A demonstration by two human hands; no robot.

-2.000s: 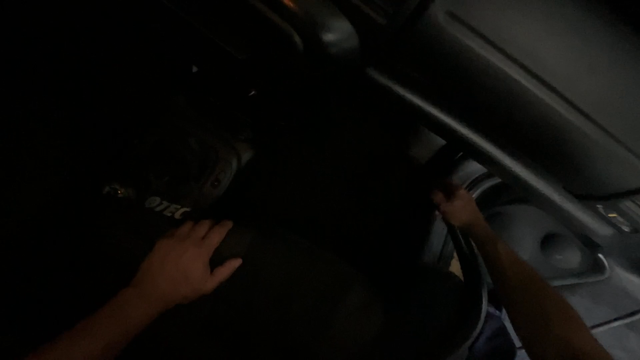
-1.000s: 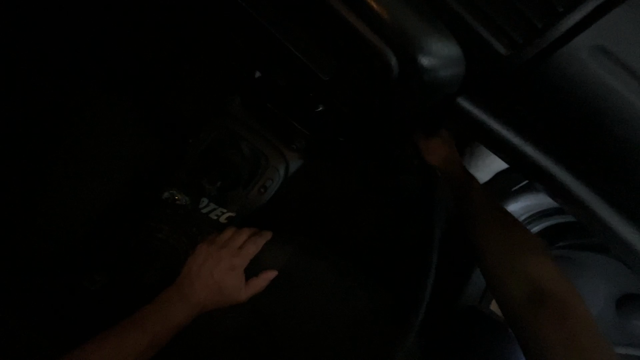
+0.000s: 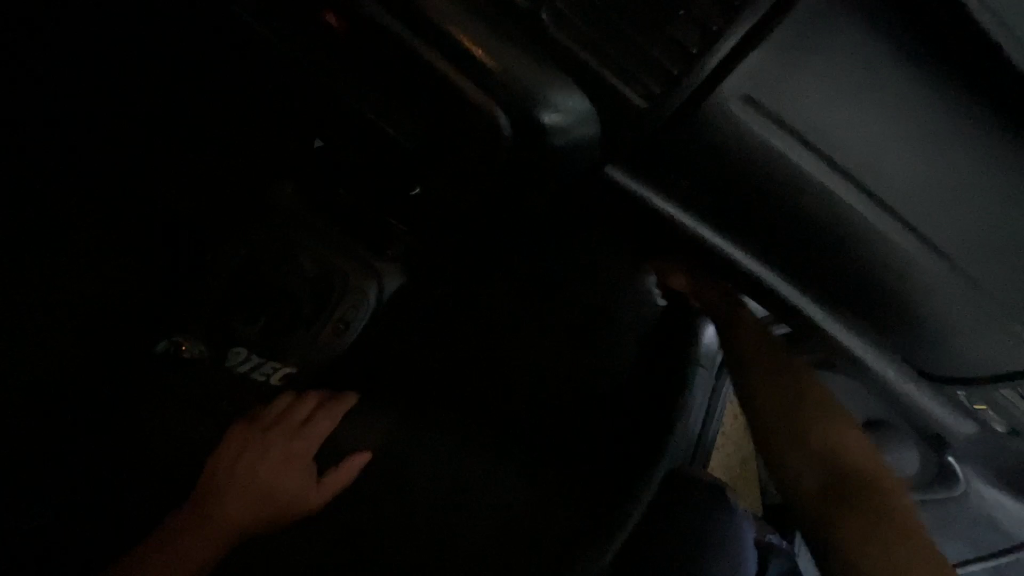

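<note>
The view is very dark. My left hand lies palm down on a dark surface, fingers a little spread, just below pale lettering; it grips nothing. My right hand reaches into shadow near the lower edge of a vehicle's dashboard, beside the door opening. A small pale spot shows by its fingertips. Its fingers are mostly hidden in the dark, so what it touches cannot be made out. Between the hands the surface is almost black.
The dark plastic door panel fills the upper right, with a door speaker area lower down. A rounded dashboard edge juts out at the top. A person's clothed leg shows at the bottom, beside the sill.
My right hand has moved from the door-opening edge deeper into the shadow under the dashboard. My left hand stays by the lettering.
</note>
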